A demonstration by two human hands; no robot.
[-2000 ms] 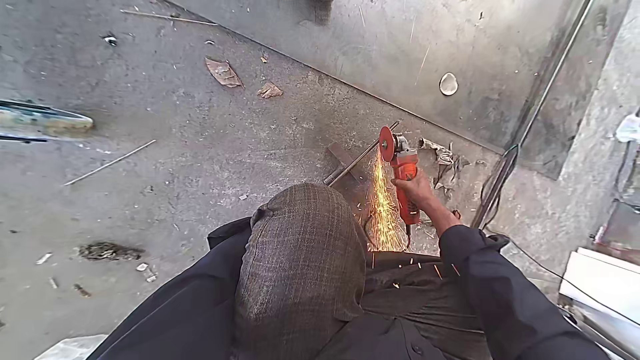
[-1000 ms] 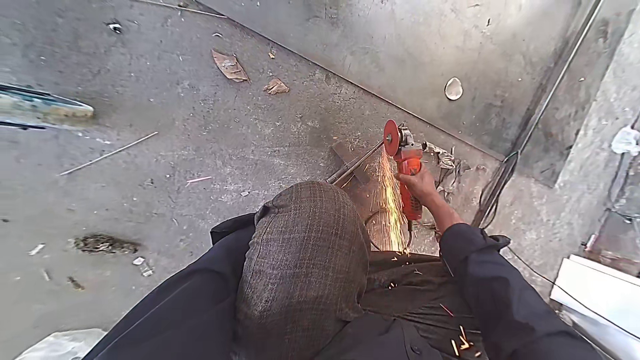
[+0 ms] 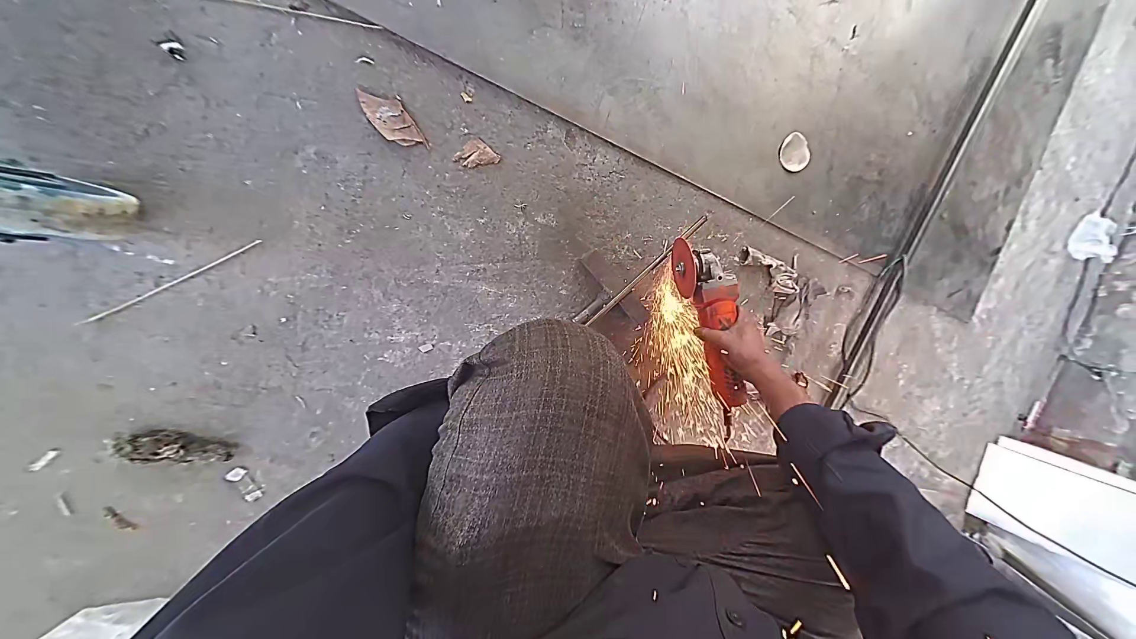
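Note:
My right hand (image 3: 738, 344) is closed around the body of a red angle grinder (image 3: 721, 327). Its red disc (image 3: 683, 267) meets a thin metal bar (image 3: 641, 280) that lies on the concrete floor, and bright sparks (image 3: 676, 355) stream from there toward my legs. Under the bar, crossing it, lies a short flat metal piece (image 3: 612, 282). My left hand cannot be seen; the left sleeve runs down behind my raised knee (image 3: 541, 444), which hides the near end of the bar.
Large metal sheet (image 3: 674, 89) beyond the grinder, with a pale oval object (image 3: 794, 152) on it. Crumpled scrap (image 3: 781, 284) and a black cable (image 3: 874, 328) lie right of the grinder. A thin rod (image 3: 173, 281) and dry leaves (image 3: 390, 118) lie on the left floor. White panel (image 3: 1056, 497) at right.
The spray of sparks has grown wider and denser than one second ago. My right hand and the grinder have kept nearly the same place at the bar.

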